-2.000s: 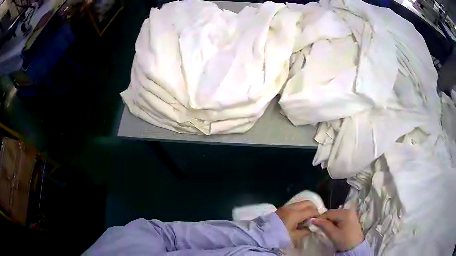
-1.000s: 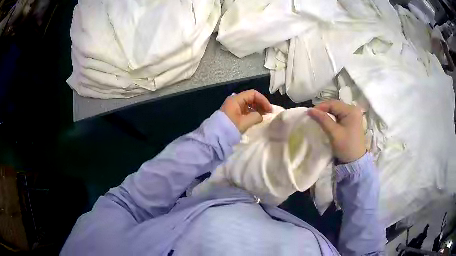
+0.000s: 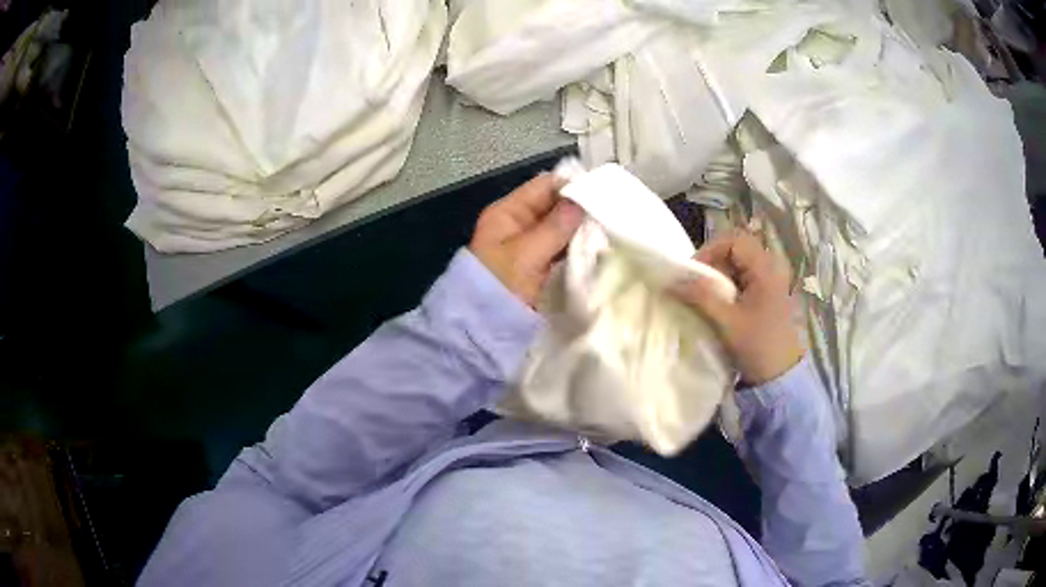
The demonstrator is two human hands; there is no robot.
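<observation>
A white to cream garment piece (image 3: 631, 333) hangs bunched between my two hands in front of my chest, its lower part blurred. A smooth white band-like edge runs across its top between the hands. My left hand (image 3: 525, 235) pinches the upper left end of this edge between thumb and fingers. My right hand (image 3: 751, 304) grips its right end. Both hands are bare, with pale lilac sleeves. Part of the cloth behind the fingers is hidden.
A layered white garment stack (image 3: 275, 126) lies on the grey table (image 3: 459, 138) at the upper left. A large white garment heap (image 3: 918, 195) fills the right side, its folds hanging near my right hand. A dark green gap lies below the table edge.
The view has shifted down and right. The hands have risen from the bottom edge to mid-picture with the garment piece. Its round opening, seen a second ago, is now folded into a band-like edge.
</observation>
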